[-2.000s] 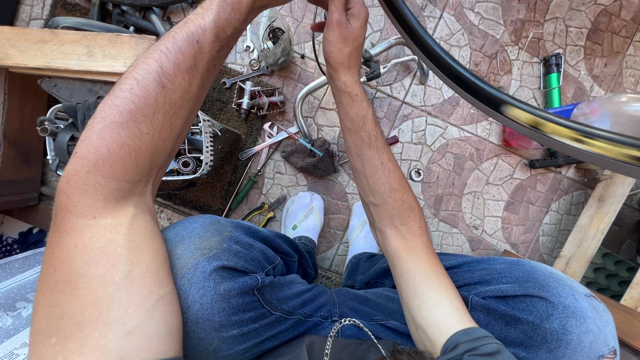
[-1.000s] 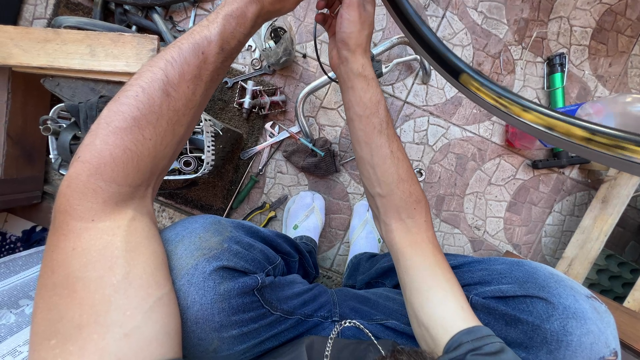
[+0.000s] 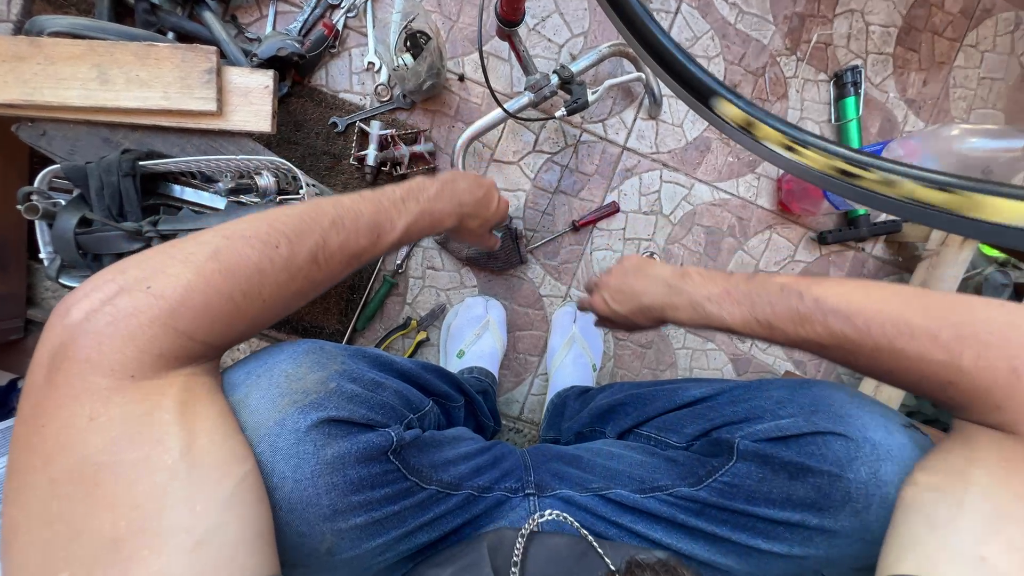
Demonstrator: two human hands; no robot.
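Note:
My left hand [image 3: 476, 210] is over a dark knitted cloth [image 3: 498, 250] on the floor, fingers curled down; a bit of teal shows by its fingertips, and its grip is unclear. My right hand [image 3: 632, 294], blurred and curled, hovers above the floor by my right foot; its palm is hidden. Between and ahead of the hands lies a red-handled screwdriver [image 3: 596, 216], its tip by the cloth. Farther ahead are a bicycle handlebar [image 3: 512, 108] with a brake lever [image 3: 612, 86] and black cable, and a red frame tube [image 3: 510, 12].
A bicycle wheel [image 3: 768, 132] crosses the upper right, near a green hand pump [image 3: 850, 120] and a plastic bottle [image 3: 960, 152]. At left are wooden boards [image 3: 104, 76], a metal basket [image 3: 224, 164], pedals [image 3: 392, 152], an open-end wrench [image 3: 364, 114], a green-handled screwdriver [image 3: 376, 302] and pliers [image 3: 412, 330].
Both hands have come down from the top of the view and moved apart, the left to the cloth, the right toward my right foot. The handlebar and red-handled screwdriver now show more fully.

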